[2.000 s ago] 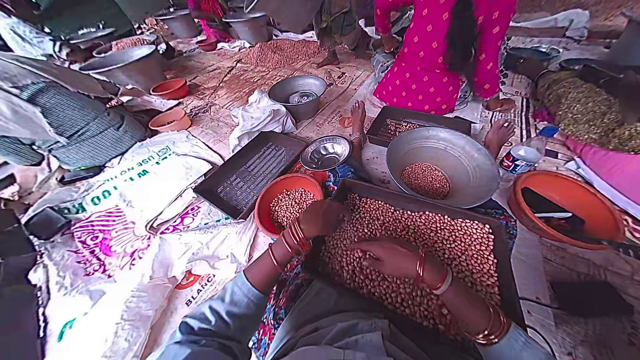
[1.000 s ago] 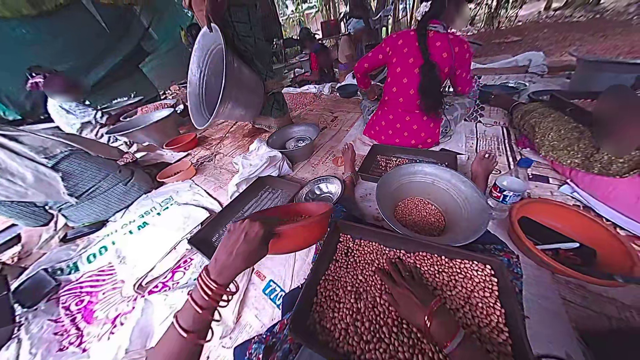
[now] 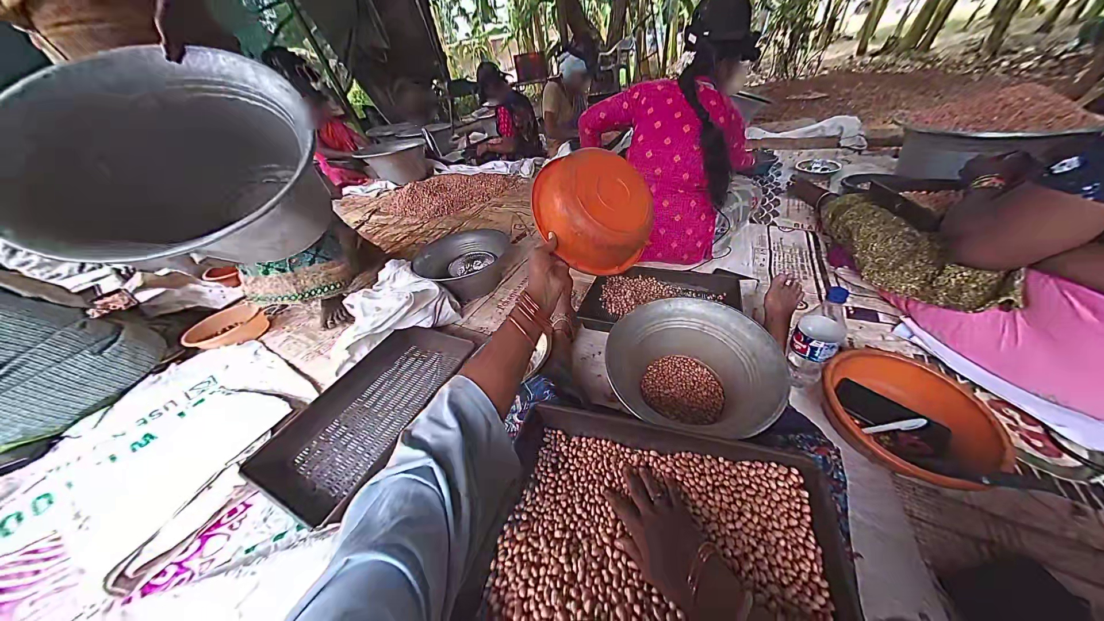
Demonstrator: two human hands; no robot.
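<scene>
My left hand (image 3: 550,274) grips the rim of an orange plastic bowl (image 3: 593,210), raised and tilted out ahead of me with its underside partly facing me. My right hand (image 3: 662,526) lies with fingers spread on reddish-brown nuts, likely shelled peanuts (image 3: 561,526), which fill a dark rectangular tray (image 3: 819,492) on my lap. Just past the tray sits a wide metal basin (image 3: 750,345) with a smaller heap of nuts (image 3: 681,388). A second dark tray (image 3: 724,283) with nuts stands behind it. The bowl's inside is hidden.
At left lie a perforated dark tray (image 3: 371,405) and printed white sacks (image 3: 147,431). A person holds a large metal tub (image 3: 293,198) at upper left. A person in pink (image 3: 664,164) sits ahead. A plastic bottle (image 3: 815,336) and an orange basin (image 3: 975,414) stand at right.
My left hand has lifted the bowl up and forward from beside the tray. My right hand stays on the nuts. The person with the metal tub has come closer on the left. The view has tilted up.
</scene>
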